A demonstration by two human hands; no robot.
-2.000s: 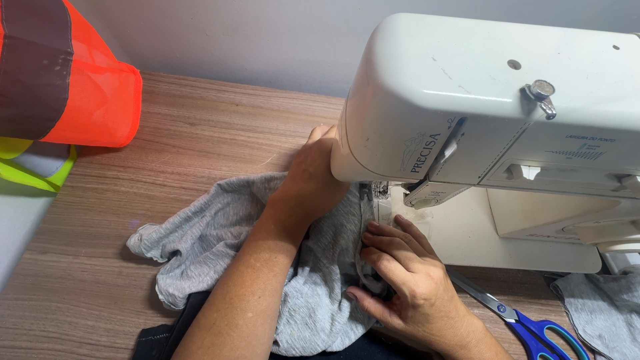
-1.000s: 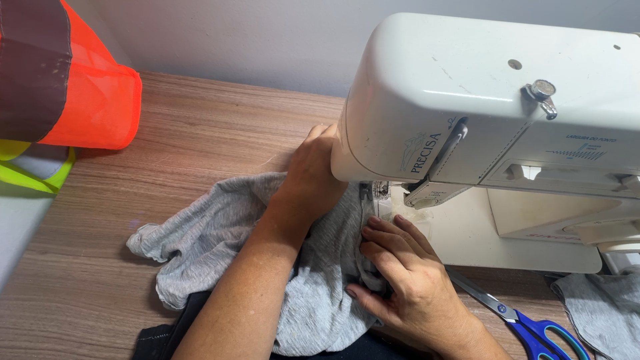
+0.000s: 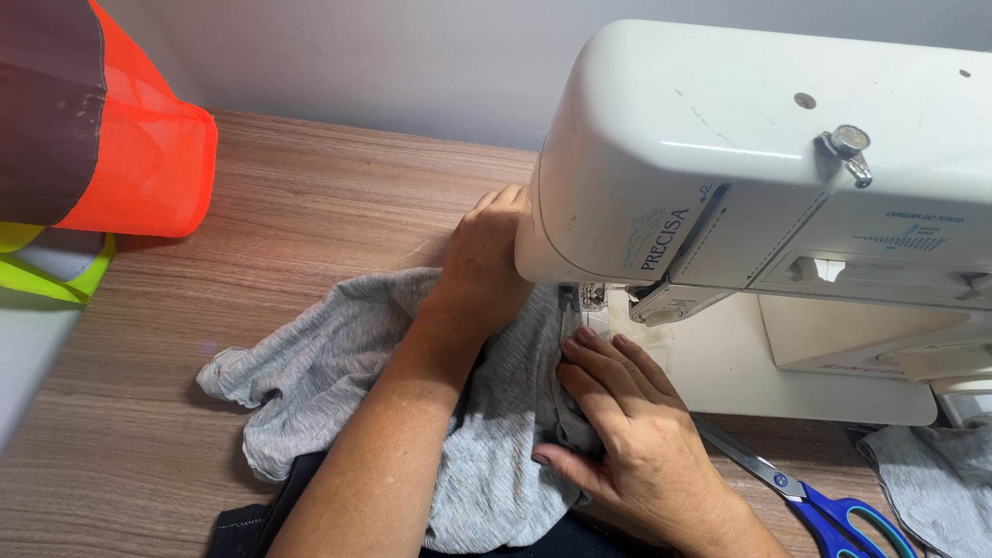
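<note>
A white Singer sewing machine stands at the right, with grey knit fabric running up to its presser foot. My left hand rests on the far part of the fabric beside the machine's head, its fingertips partly hidden behind it. Spread over the fabric's edge just in front of the presser foot lies my right hand, fingertips pressing down and thumb apart. Neither hand clearly pinches the cloth. Dark fabric shows beneath the grey at the bottom. The needle cannot be made out.
Scissors with blue handles lie on the wooden table right of my right hand. More grey fabric is at the lower right corner. An orange and yellow high-visibility garment hangs over the table's left edge. A wall rises behind.
</note>
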